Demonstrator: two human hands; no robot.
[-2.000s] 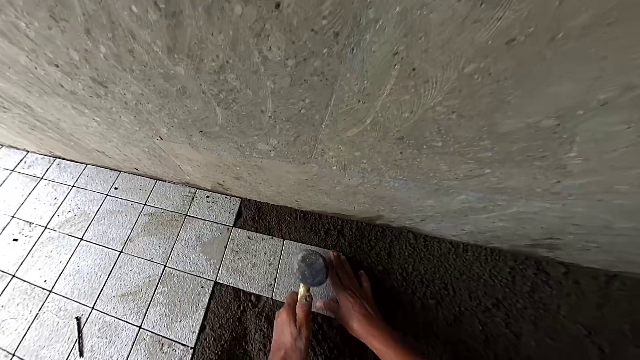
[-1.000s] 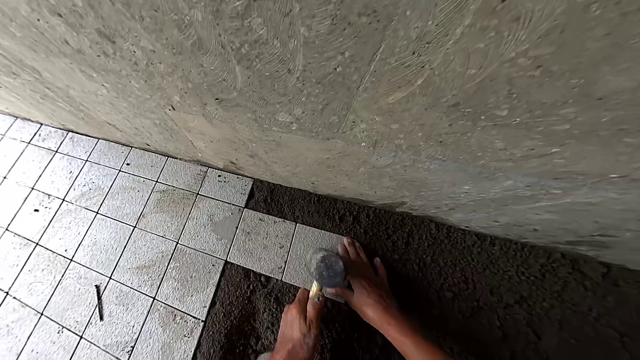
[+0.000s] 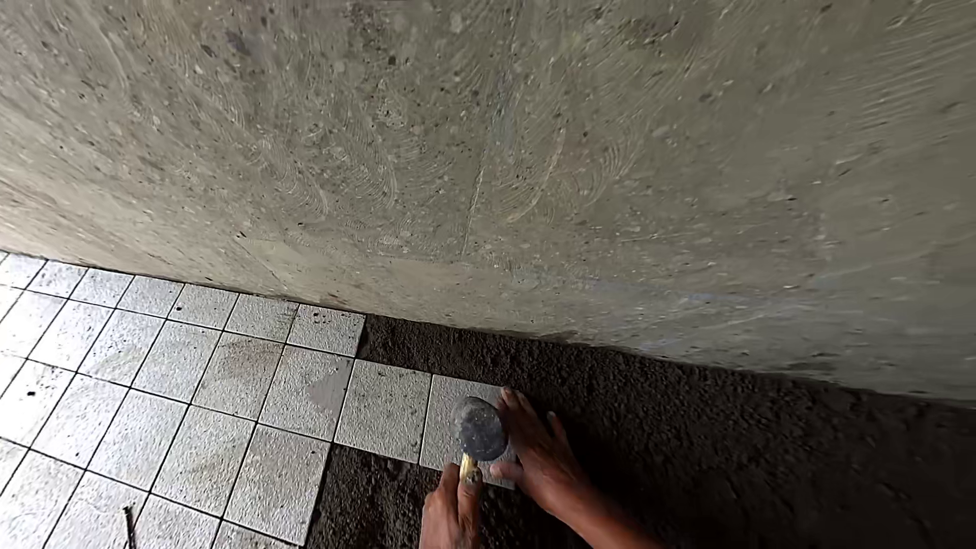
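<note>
My left hand (image 3: 451,507) grips the light wooden handle of a rubber mallet (image 3: 480,429) with a black, dusty head. The mallet head is over the last pale textured floor tile (image 3: 442,419) of the row, and whether it touches the tile cannot be told. My right hand (image 3: 543,450) holds no tool; its fingers and thumb rest along the right edge of that same tile. Another square tile (image 3: 383,412) lies directly to its left, with a thin joint between them. Dark mortar bedding (image 3: 686,442) borders the tile above, below and to the right.
A rough cement-rendered wall (image 3: 473,191) rises behind the floor. Laid tiles (image 3: 171,358) with narrow joints cover the left side, smaller ones along the wall. A thin dark rod (image 3: 130,526) lies on the tiles at the lower left. Bare mortar runs along the wall's foot to the right.
My right hand has stayed at the tile's right side, its fingers slightly shifted. The mallet has remained in my left hand over the same tile.
</note>
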